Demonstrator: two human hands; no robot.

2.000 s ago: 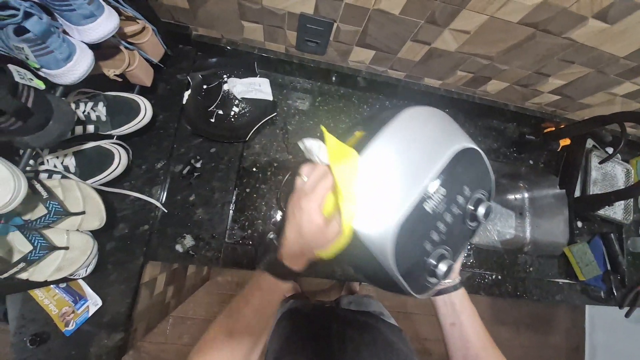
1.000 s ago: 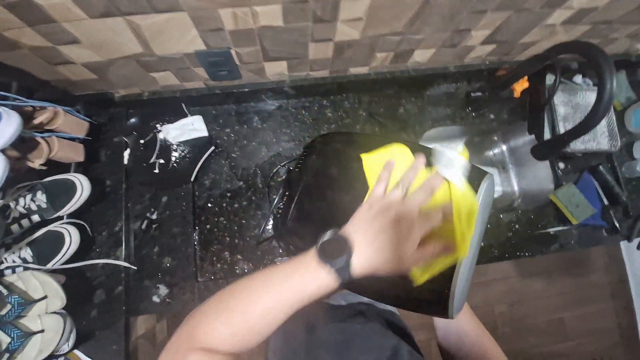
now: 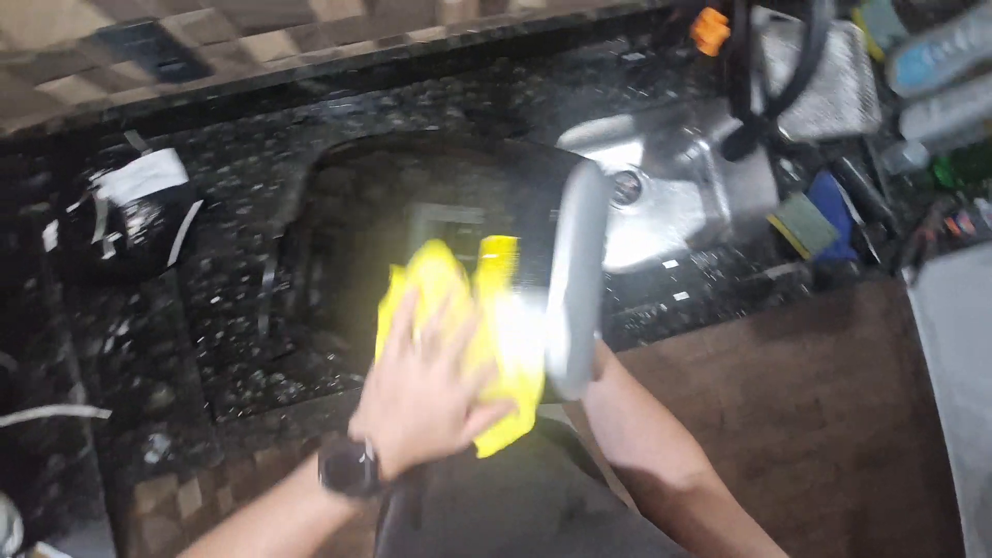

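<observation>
A black kitchen appliance (image 3: 364,209) with a silver front rim (image 3: 577,279) is tilted over the dark stone counter, its control panel turned out of sight. My left hand (image 3: 426,372), with a watch on the wrist, lies spread on a yellow cloth (image 3: 504,387) and presses it against the appliance's black surface. Near the lower end of the silver rim, my right hand (image 3: 598,360) is mostly hidden behind the appliance, only a bit of it and the forearm showing. Whether its fingers are closed on the body cannot be seen.
A steel sink (image 3: 659,225) lies right of the appliance, with a black faucet (image 3: 798,85), a metal tray (image 3: 825,85), a sponge (image 3: 806,225) and bottles (image 3: 945,54) beyond. Pale scraps (image 3: 147,178) sit on a black piece at left. A tiled wall (image 3: 256,35) runs behind the counter.
The appliance has turned from showing its control panel to showing its black body. My left hand, on the silver casing with the cloth earlier, is now on the black surface. The view has shifted toward the sink.
</observation>
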